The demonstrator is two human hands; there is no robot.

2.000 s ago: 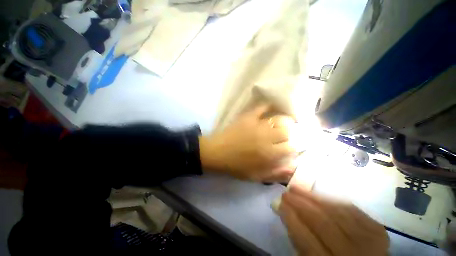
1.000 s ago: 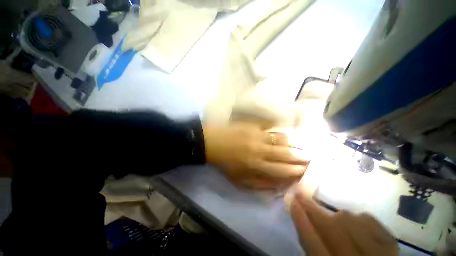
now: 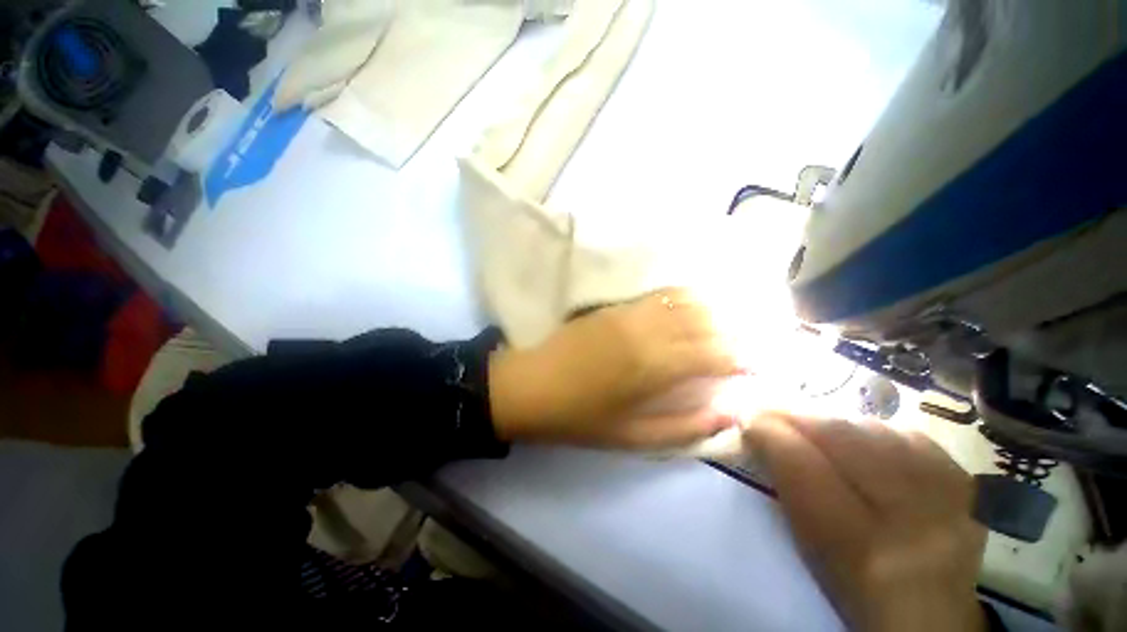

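Note:
A cream garment body [image 3: 525, 253] lies on the white table, running from the back down to my hands beside the sewing machine head [image 3: 976, 185]. My left hand [image 3: 618, 377] lies on the cloth near the needle area and holds its edge, fingertips pointing right. My right hand [image 3: 865, 506] meets the left fingertips and pinches the cloth edge at the front left of the machine bed. Strong lamp glare hides the needle, the presser foot and part of the cloth at the fingertips.
Flat cream cut pieces [image 3: 433, 74] lie at the back left. A grey unit with a dark round part [image 3: 80, 56] stands at the left table end, near a blue label with lettering [image 3: 253, 154]. More cream cloth [image 3: 365, 525] hangs below the table's front edge.
The cloth has shifted left and lies more folded beside my left hand. My right hand has moved up against the left fingertips. The hooked metal part behind the needle area is uncovered.

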